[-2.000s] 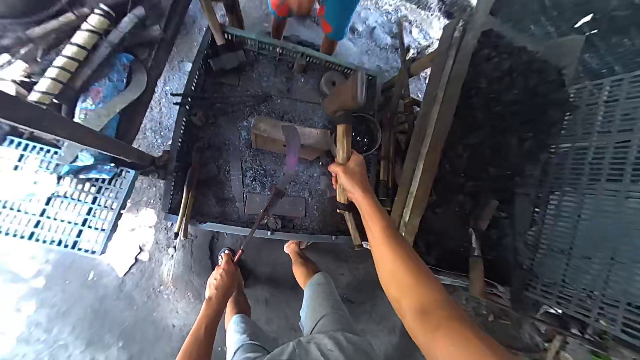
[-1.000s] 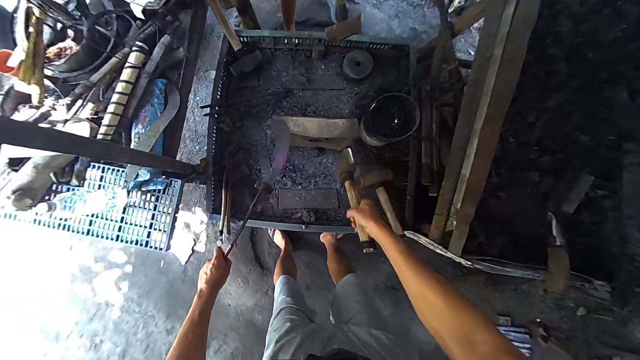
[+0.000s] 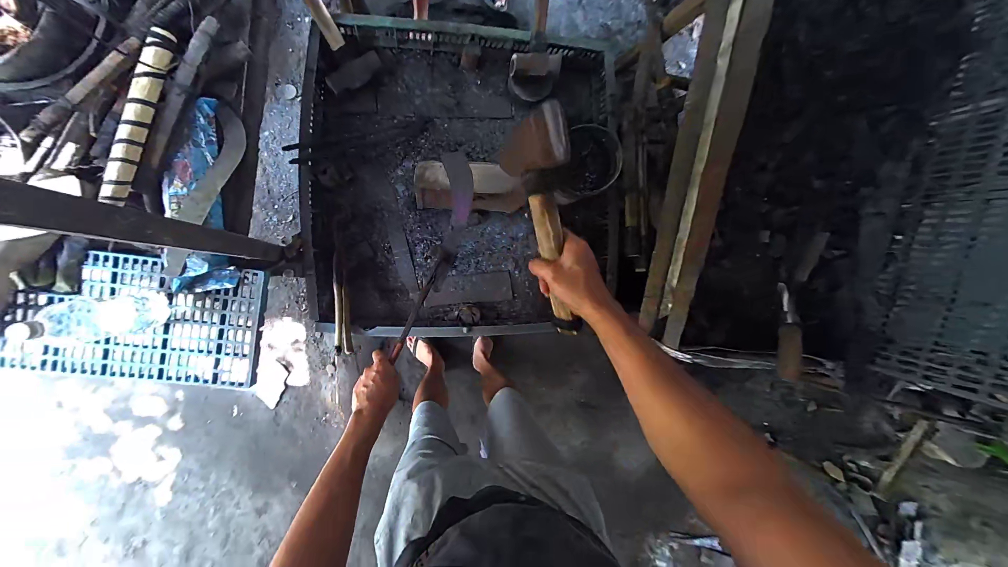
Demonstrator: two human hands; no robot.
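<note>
My left hand (image 3: 376,388) grips the handles of long metal tongs (image 3: 423,298), whose jaws hold a curved metal blade (image 3: 459,185) with a faint purple tint. The blade lies across the steel anvil block (image 3: 430,187) in the middle of a dark, soot-covered crate. In my right hand (image 3: 576,276) is the wooden handle of a hammer (image 3: 538,142), its heavy metal head raised over the block's right end. That head covers part of the block and of the round bucket (image 3: 602,161) beside it.
A second hammer (image 3: 534,67) stands at the crate's (image 3: 465,329) back. Wooden beams (image 3: 697,165) run along its right side. Left are a blue plastic crate (image 3: 213,346) with a plastic bottle (image 3: 102,316), and a curved blade (image 3: 224,157) on blue plastic. A knife (image 3: 788,339) lies right.
One second ago the hammer was low near the crate's front right; my right hand has since raised it. The blade stays at the block in the tongs. The view has shifted.
</note>
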